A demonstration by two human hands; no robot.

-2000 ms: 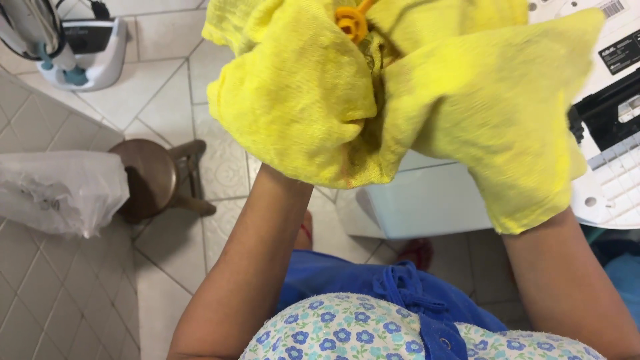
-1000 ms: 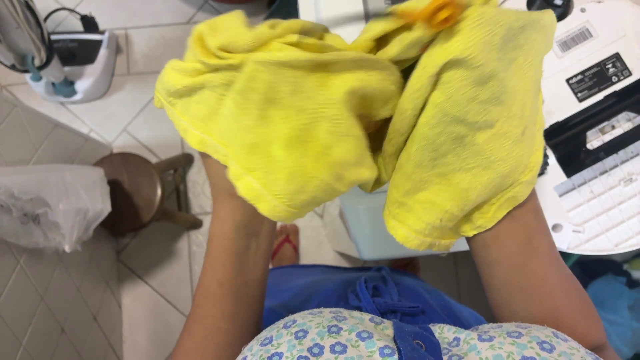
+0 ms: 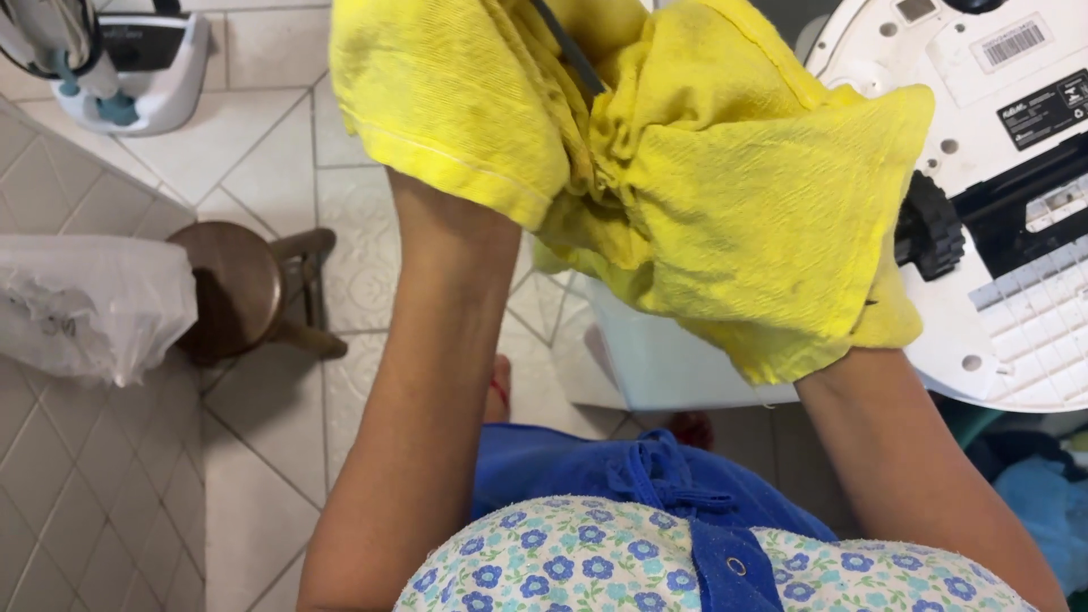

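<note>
A yellow cloth (image 3: 731, 195) is draped over both hands and bunched between them at the top centre of the head view. My left hand is beneath its left part, with only the wrist (image 3: 450, 204) showing. My right hand is under the right part, its wrist (image 3: 858, 370) emerging below the hem. The cloth is held up in the folds of both hands, whose fingers are hidden. A thin dark strip (image 3: 571, 49) enters the folds between them; what it belongs to cannot be told. Just right of the cloth lies an upturned robot vacuum cleaner (image 3: 969, 331) with a black ridged wheel (image 3: 933, 225).
A light-blue plastic container (image 3: 680, 361) stands below the cloth. At left are a round wooden stool (image 3: 234, 289), a whitish plastic bag (image 3: 93, 297) and a white appliance base (image 3: 183, 89) on the tiled floor. Blue fabric (image 3: 1041, 510) lies at lower right.
The cloth has shifted and folded differently around both hands. An orange part seen at its top in the earlier frames is out of sight, and the dark strip now shows between the folds.
</note>
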